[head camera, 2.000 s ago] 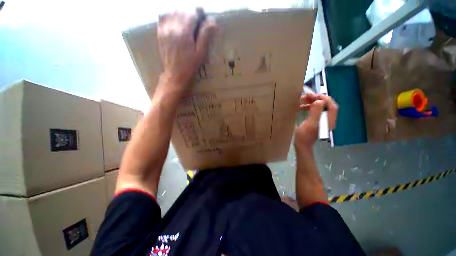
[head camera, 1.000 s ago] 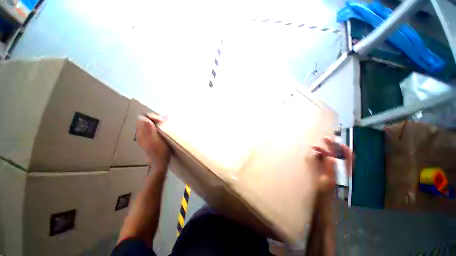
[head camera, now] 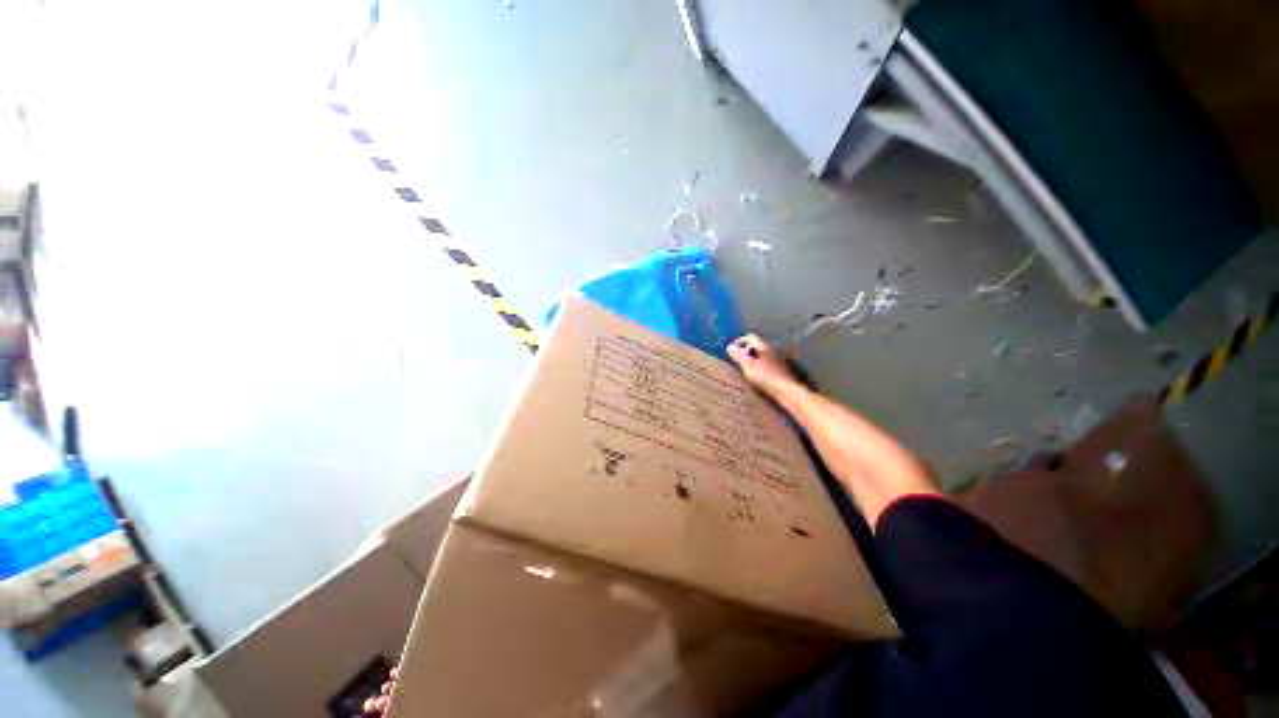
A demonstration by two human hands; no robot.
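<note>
A closed brown cardboard box [head camera: 659, 491] is held tilted against my body. Its side with the printed panel [head camera: 690, 410] and handling symbols faces up, the table part farther from me. Shiny tape shows on the nearer face. My right hand [head camera: 765, 365] grips the box at its far right corner; a small dark thing shows beside the fingers, too blurred to name. Of my left hand [head camera: 382, 696] only fingertips show at the lower left edge of the box; the box hides the rest.
A blue plastic stool [head camera: 652, 297] stands behind the box. Other cartons [head camera: 330, 610] are at lower left, blue boxes [head camera: 56, 526] at far left. The green bench [head camera: 1087, 140] is upper right. Brown paper [head camera: 1122, 512] lies lower right. Scraps and striped tape [head camera: 456, 255] are on the floor.
The box has turned, so its printed side shows again, rotated from before. The view has swung: the stool has come in and the tape gun has gone out. My left hand is now mostly hidden.
</note>
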